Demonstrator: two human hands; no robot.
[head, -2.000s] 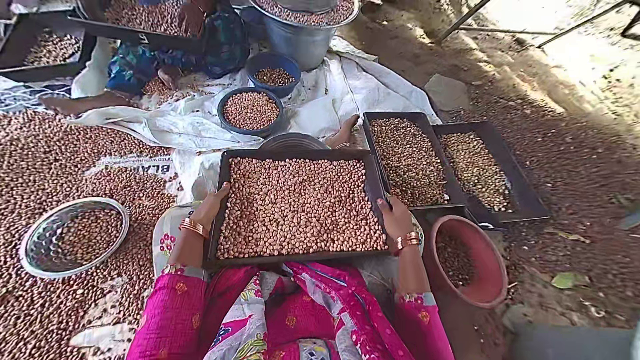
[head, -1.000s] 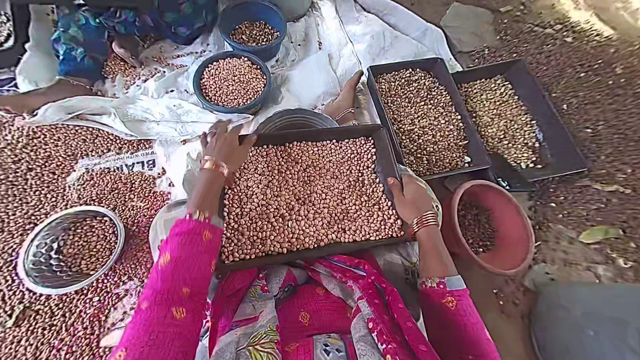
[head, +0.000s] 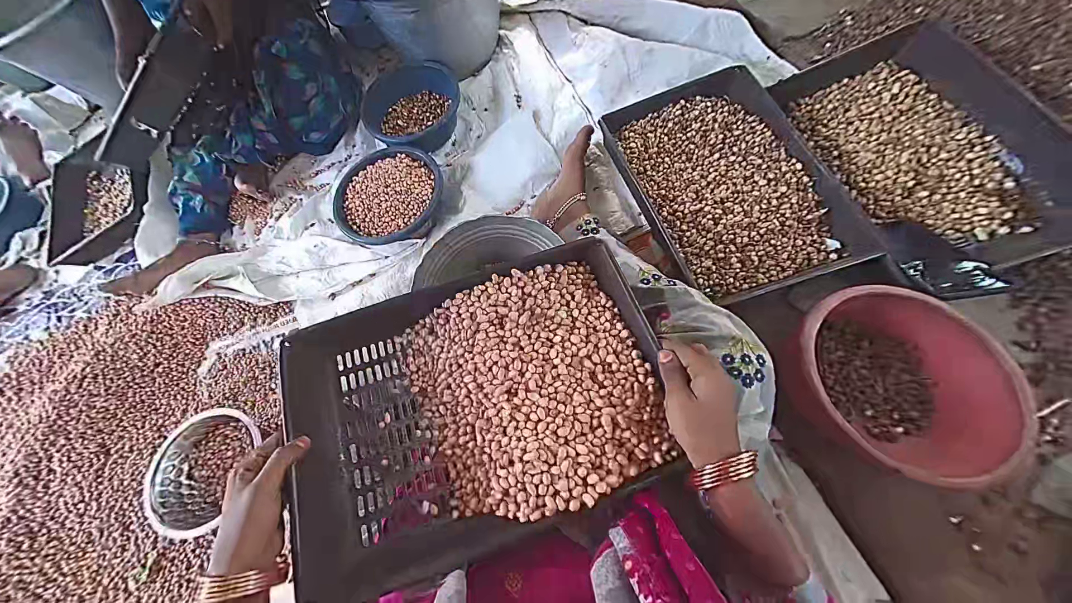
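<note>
Both my hands grip a black plastic tray (head: 335,553) with a slotted bottom, held above my lap. My left hand (head: 255,502) is on its left wall, thumb over the rim. My right hand (head: 699,398) holds the right wall in the same way. Pinkish-brown nuts or seeds, which look like shelled peanuts (head: 544,394), lie heaped over the middle and right of the tray. The slots show bare at its left. Just beyond the tray's far wall, a round grey metal lid or basin (head: 486,243) is partly hidden.
Two black trays (head: 615,142) of nuts and a red tub (head: 988,402) are at right. Two blue bowls (head: 339,205) stand ahead on white sheeting (head: 519,92). A steel colander (head: 155,502) rests by a large nut pile (head: 92,419) at left. Another person (head: 293,92) sits at upper left.
The nuts have shifted to the right in the tray, baring slots at its left. My left hand has moved down along the left wall. The view has swung left and closer.
</note>
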